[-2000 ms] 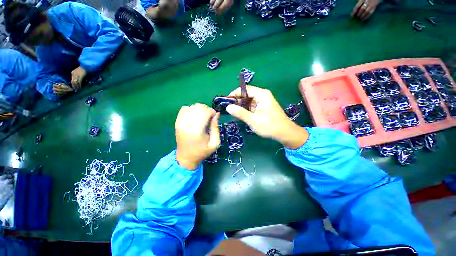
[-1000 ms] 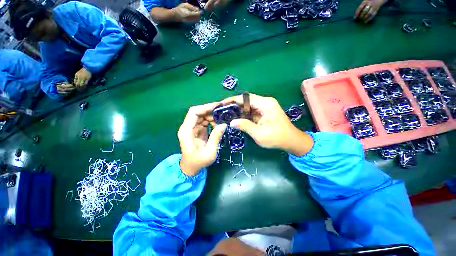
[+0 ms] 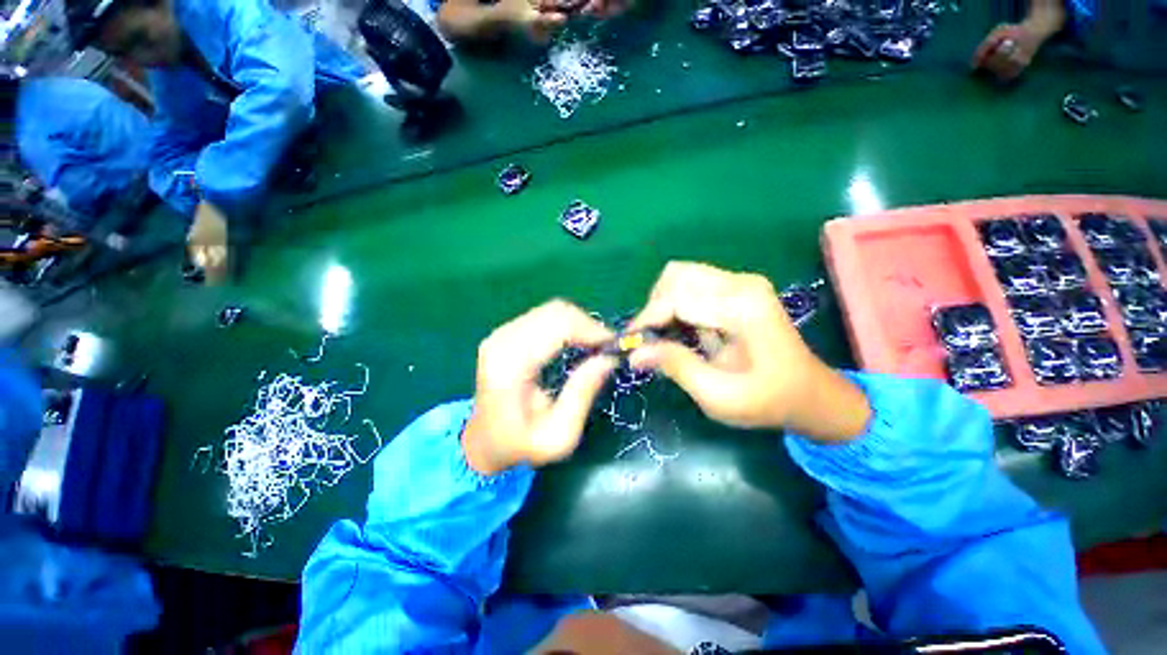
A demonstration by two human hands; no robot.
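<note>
My left hand (image 3: pixel 538 384) and my right hand (image 3: pixel 730 348) meet at the centre, fingertips pinching a small dark housing (image 3: pixel 623 357) between them. The housing is mostly hidden by the fingers; a small gold-yellow spot shows on it. A dark slim thing, likely the tweezers (image 3: pixel 692 335), lies within my right hand, mostly hidden. Thin white bent strands (image 3: pixel 648 448) lie on the green surface just below the hands. More housings are partly hidden beneath the hands. A tangled pile of white strands (image 3: pixel 284 450) lies to the left.
A pink-red tray (image 3: pixel 847 275) with rows of black units stands at right, loose units below it. Two loose housings (image 3: pixel 579 219) lie beyond the hands. A dark blue bin (image 3: pixel 109 463) is at far left. Coworkers, a black fan (image 3: pixel 404 49) and another strand pile (image 3: pixel 575 76) are across.
The held housing has turned from face-up to nearly edge-on, and my fingertips have closed in around it. The tweezers no longer stand upright. The view has shifted, and a coworker's hand at left has moved.
</note>
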